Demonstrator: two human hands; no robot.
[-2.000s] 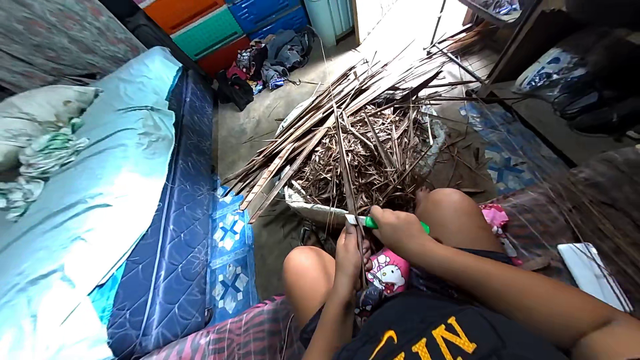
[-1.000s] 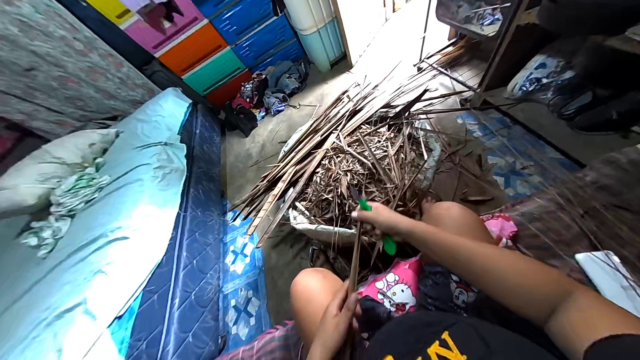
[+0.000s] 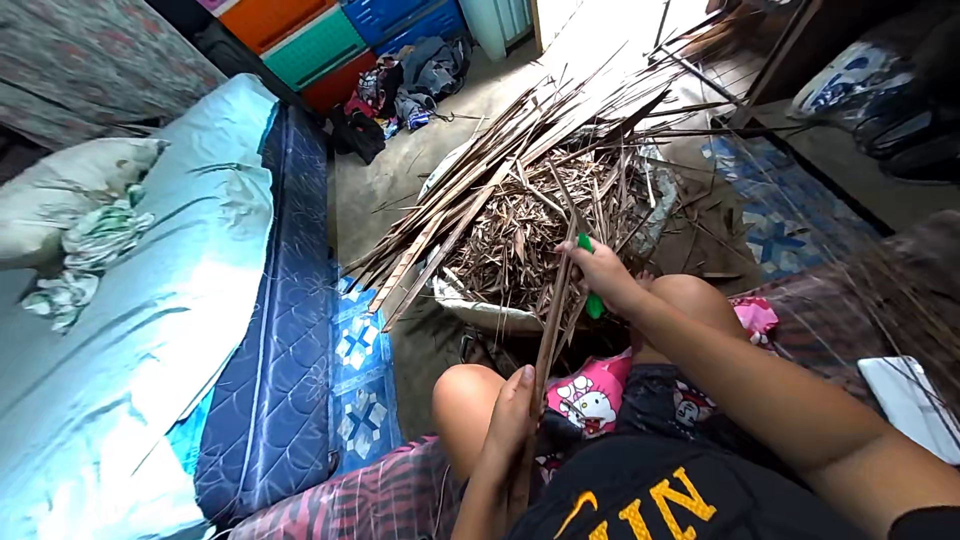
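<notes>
My left hand (image 3: 511,412) grips the lower part of a long brown dried palm leaf strip (image 3: 553,330) over my lap. Around the green handle of a knife (image 3: 595,306) my right hand (image 3: 600,274) is closed, beside the strip's upper part; the blade is hard to make out among the leaves. Beyond my knees stands a wide container with a pale, crumpled rim (image 3: 487,313), full of short brown leaf scraps (image 3: 510,240). Long dried strips (image 3: 480,172) lie across its left and far side.
A blue mattress (image 3: 281,315) with a light sheet lies at the left. Clothes (image 3: 420,82) are heaped on the floor before coloured drawers (image 3: 315,49). A white phone-like object (image 3: 911,405) rests on the patterned seat cover at the right. Shoes (image 3: 907,112) sit at the upper right.
Two seconds ago both hands were close together at the container's near rim. My left hand is now nearer my body, with my right hand farther out over the scraps.
</notes>
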